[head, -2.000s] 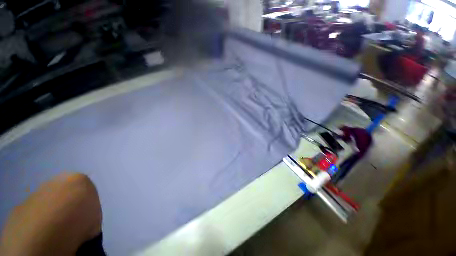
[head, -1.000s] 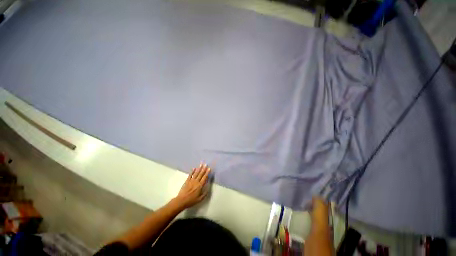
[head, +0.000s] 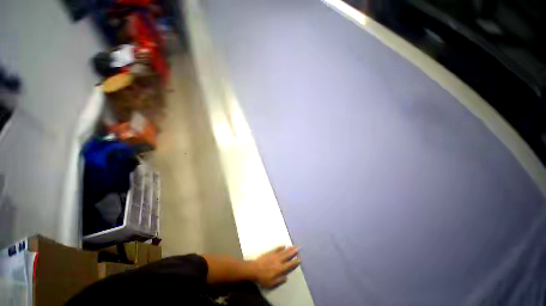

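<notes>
Grey-blue fabric (head: 383, 149) lies mostly flat over the cutting table, with faint creases at the lower right. Its near edge runs beside the pale table border (head: 242, 161). My left hand (head: 277, 266) rests flat on that border at the bottom, its fingertips at the fabric edge. It holds nothing, and its fingers are slightly apart. My right hand is not in view. The picture is somewhat blurred.
A narrow aisle runs left of the table. Along the wall are a white crate (head: 142, 203), a blue bundle (head: 108, 161), an orange box (head: 136, 134), a round stool (head: 118, 83), red scraps (head: 142, 36) and a cardboard box (head: 63, 275). Dark clutter lies beyond the far edge.
The view has swung left along the table, so the rumpled fabric end, metal rail and my right hand have left the picture. My left hand still rests at the fabric edge.
</notes>
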